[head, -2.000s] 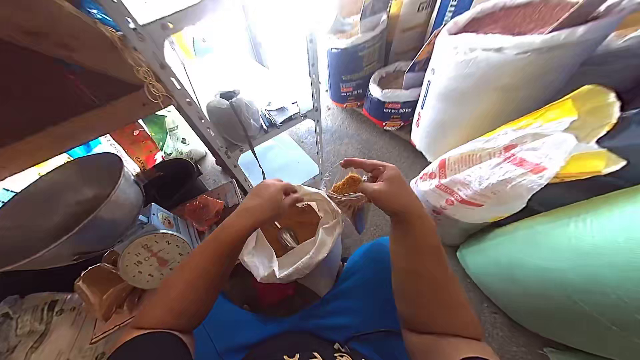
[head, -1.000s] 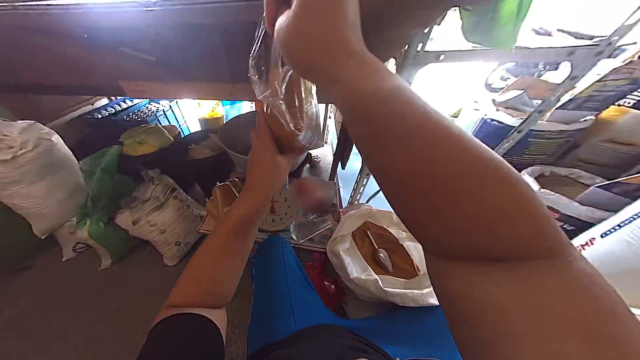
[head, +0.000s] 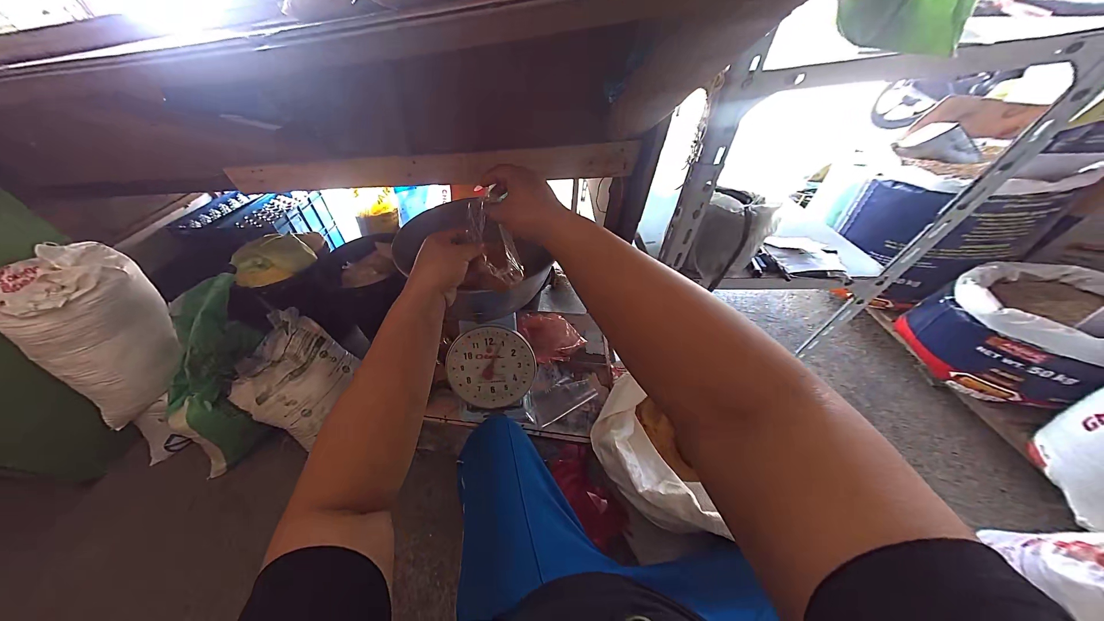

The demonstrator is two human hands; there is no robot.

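Note:
A clear plastic bag with brown contents is over the wide metal pan of a dial scale. My right hand grips the bag's gathered top. My left hand is at the bag's left side with its fingers on the plastic. Below my right forearm stands an open white sack with orange-brown powder, partly hidden by the arm. Beside the scale lie a pink plastic bag and flat clear plastic bags.
Filled sacks and a green bag stand at the left. A wooden board runs low above the pan. At the right are a slotted metal shelf frame and an open blue sack. Blue crates sit at the back left.
Both hands, with the clear bag, have moved lower and away from me, to over the scale's pan. Two seconds ago they were at the white sack's mouth. The view has swung.

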